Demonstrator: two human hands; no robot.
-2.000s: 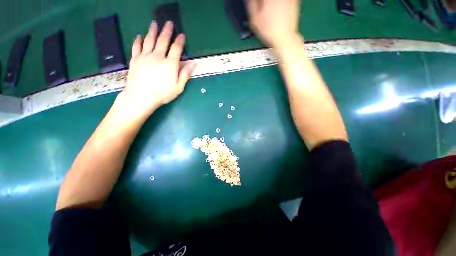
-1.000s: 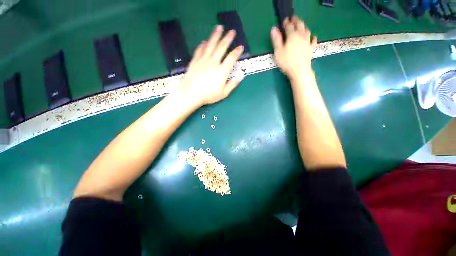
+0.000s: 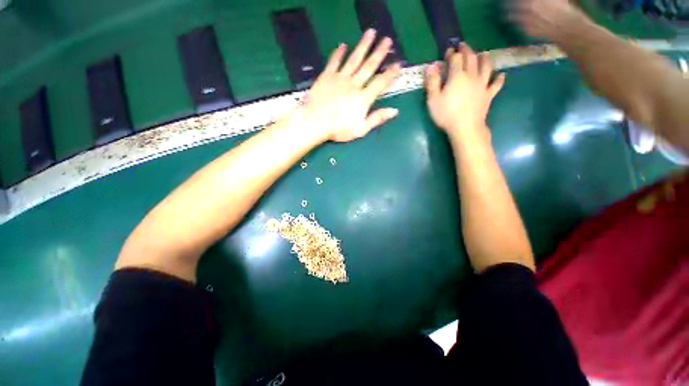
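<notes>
Several flat black devices lie in a row on the green conveyor belt (image 3: 151,45), such as one at the left (image 3: 205,69). My left hand (image 3: 347,98) is spread with its fingertips over the near end of one black device (image 3: 378,22). My right hand (image 3: 462,94) has its fingertips at the near end of another black device (image 3: 441,21); whether it presses on it is hard to tell. A pile of tiny pale gold rings (image 3: 316,249) lies on the glossy green workbench (image 3: 400,264), with several single rings above it.
A pale, brown-speckled rail (image 3: 189,127) curves between belt and bench. Another person's arm (image 3: 619,64) reaches over the belt from the right, its hand blurred. That person's red garment (image 3: 627,294) is at the lower right. Dark items lie at the top right.
The devices have shifted right along the belt. My right hand has moved slightly down and right, to the device's near end. Another person's arm has come in at the right.
</notes>
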